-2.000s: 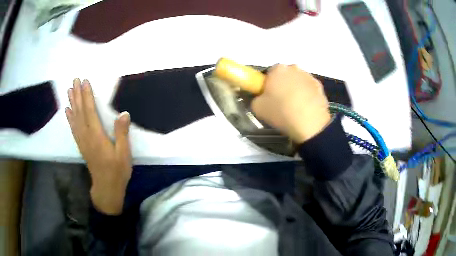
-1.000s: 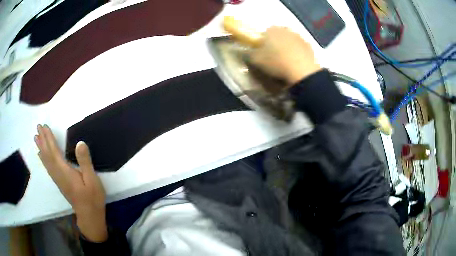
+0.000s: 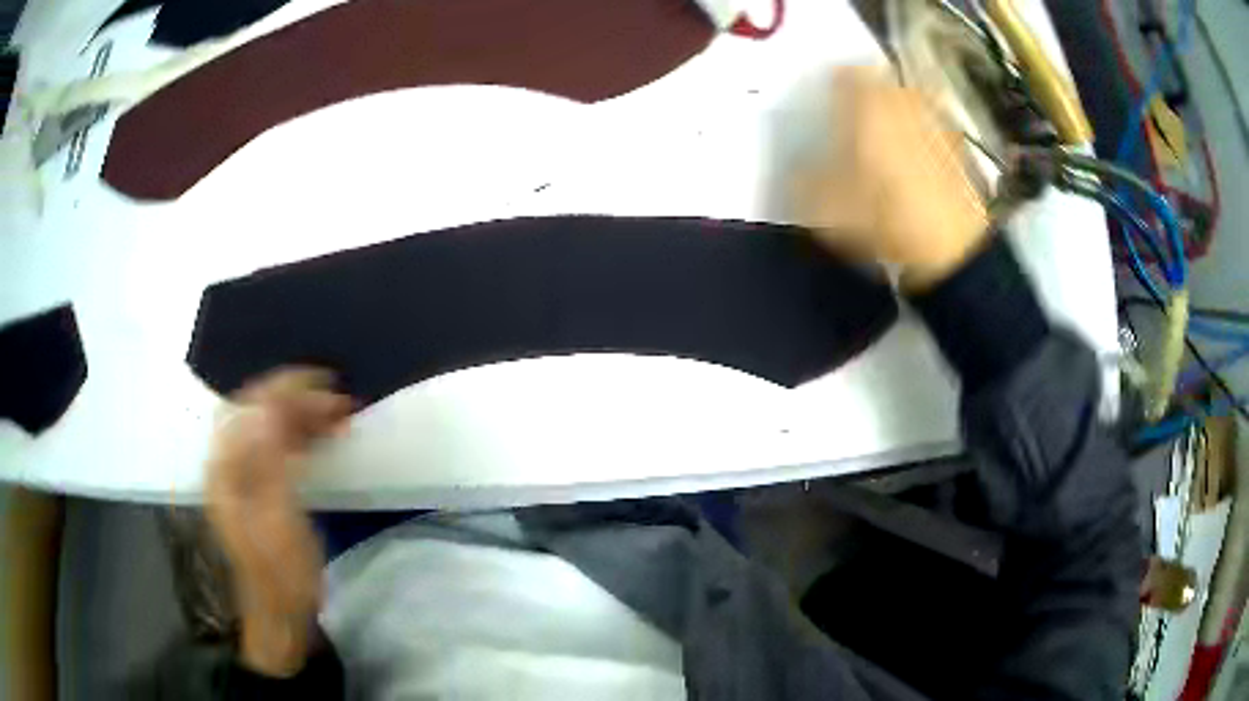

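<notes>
A long curved black collar piece [image 3: 548, 295] with a thin reddish edge lies flat on the white table. My left hand [image 3: 274, 438] is blurred at its left lower end, fingers curled over the edge; whether it grips the fabric cannot be told. My right hand [image 3: 890, 178] is blurred, off the iron, near the piece's right upper end; its fingers are unclear. The steam iron [image 3: 973, 69], with a yellow handle, stands at the upper right, partly cut off by the picture's edge. A dark maroon collar piece [image 3: 411, 62] lies beyond the black one.
Another black piece [image 3: 41, 367] lies at the left table edge. Black pieces [image 3: 206, 17], pale scraps and a grey slotted piece [image 3: 91, 117] are at the far left. A red loop [image 3: 760, 19] lies at the far side. Blue hoses [image 3: 1164, 247] trail at the right.
The iron has gone from the black piece to the upper right, and my right hand has let go of it. My left hand has moved onto the piece's left end. The view has turned.
</notes>
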